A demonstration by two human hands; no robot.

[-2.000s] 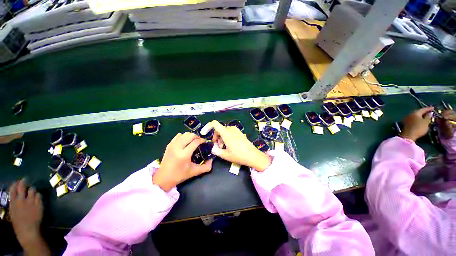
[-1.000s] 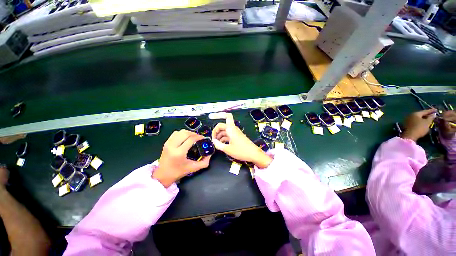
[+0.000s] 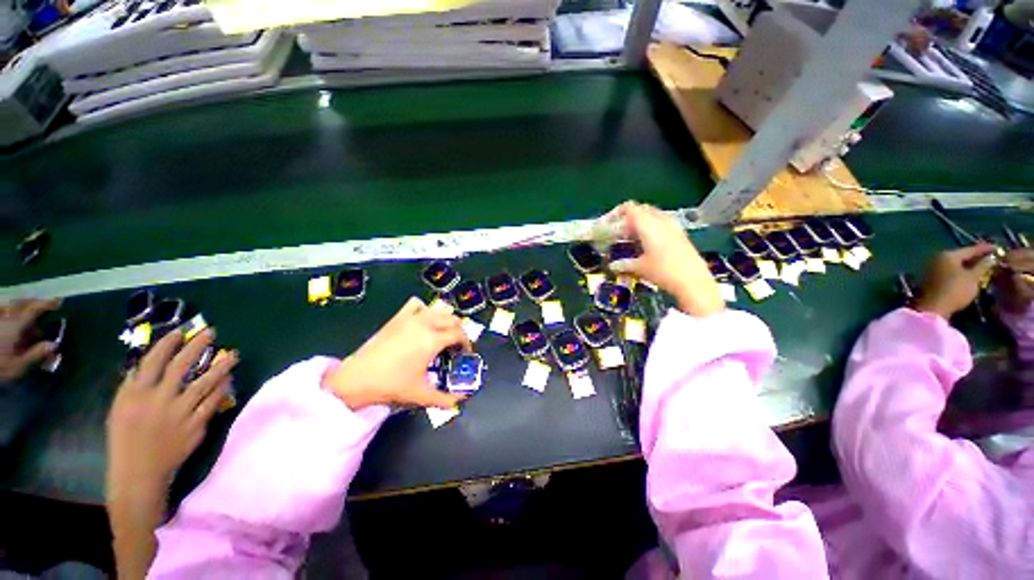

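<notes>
My left hand (image 3: 406, 360) holds a smartwatch unit (image 3: 464, 372) by its side, low over the green worktop. Its screen faces up and glows blue; a white battery (image 3: 440, 415) shows just below it. My right hand (image 3: 655, 256) reaches over the watches near the white strip, fingertips down at one watch in the back row; whether it grips that watch is hidden. Between my hands lie several watches with lit coloured marks, such as one watch (image 3: 570, 348) with its battery (image 3: 582, 385) beside it.
A watch with battery (image 3: 350, 284) lies at left of centre. A neighbour's hand (image 3: 162, 414) covers a watch cluster at left. More watches (image 3: 782, 245) stand in a row at right, before a pink-sleeved neighbour (image 3: 907, 385). A metal post (image 3: 794, 113) and wooden board (image 3: 692, 102) are beyond.
My right hand has left the held watch and moved right to the back row. My left hand has lowered the watch slightly. The left neighbour's hands have come in over the cluster.
</notes>
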